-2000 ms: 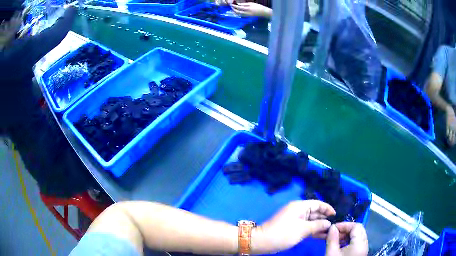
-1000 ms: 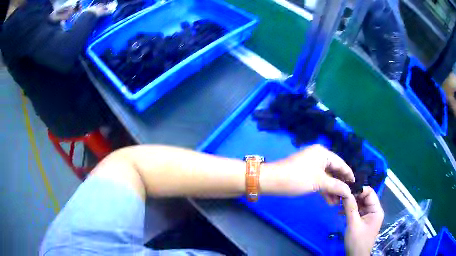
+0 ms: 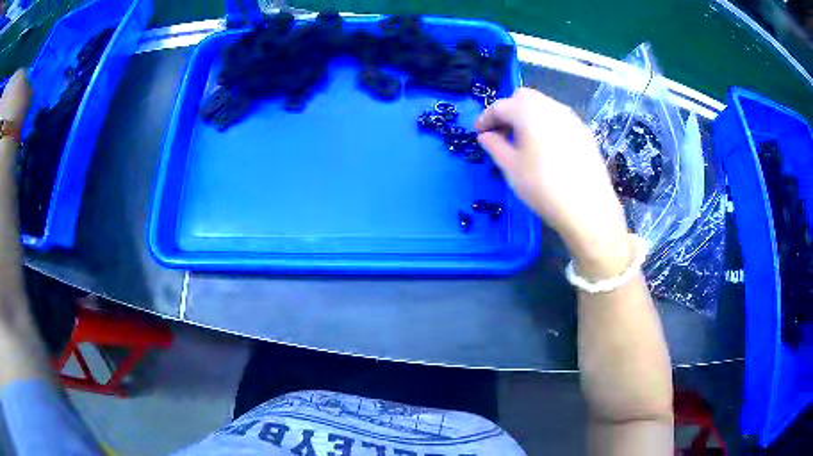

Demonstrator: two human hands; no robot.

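Observation:
The blue work tray [image 3: 343,265] lies in front of me. Matte black housings [image 3: 383,53] are piled along its far edge. Small shiny black rings [image 3: 441,118] lie loose at its right side, with a few more lower down. My right hand [image 3: 535,147], with a white bracelet, is over the right side, thumb and forefinger close together at the rings. Whether it pinches one cannot be told. My left hand [image 3: 16,102] is at the left picture edge, by the left parts bin [image 3: 67,200]. It is partly cut off and its fingertips are unclear.
A clear zip-lock bag [image 3: 664,169] of shiny black parts lies right of the tray. A blue bin [image 3: 753,294] with dark parts stands at the right edge. A green surface with a pale rail [image 3: 570,64] runs behind. Red stool parts [image 3: 111,343] show below left.
The view has turned down and right. My hands, earlier close together over the tray, are now apart: the left at the left bin, the right at the rings.

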